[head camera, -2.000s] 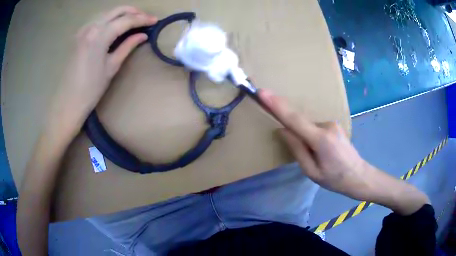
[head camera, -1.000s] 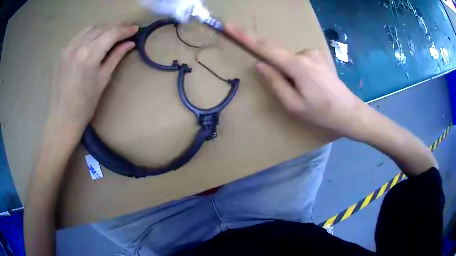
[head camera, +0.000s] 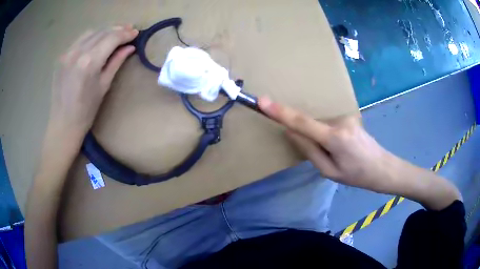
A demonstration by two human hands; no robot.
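A black headphone frame [head camera: 142, 177] lies on the cardboard sheet [head camera: 273, 58], its thick headband curving toward my body. My left hand [head camera: 87, 73] grips its upper left part, by the joint of the upper ring. My right hand [head camera: 337, 149] holds the padded hammer [head camera: 192, 72] by its dark grip. The white wrapped head is over the ends of the two open rings and hides them. Whether it touches them I cannot tell. The lower ring's chunky joint [head camera: 212, 124] shows below the hammer. A thin dark wire runs from the upper ring's end.
A small white label [head camera: 95, 176] lies on the cardboard beside the headband. A teal surface [head camera: 389, 63] at the upper right bears a white label [head camera: 351, 48] and shiny clear scraps. The cardboard's near edge is over my lap. Yellow-black floor tape [head camera: 373, 215] runs at the lower right.
The hammer head was over the rings, then raised toward the top edge, and is now down over the ring ends again. The frame has shifted slightly left in view, with my left hand still on it.
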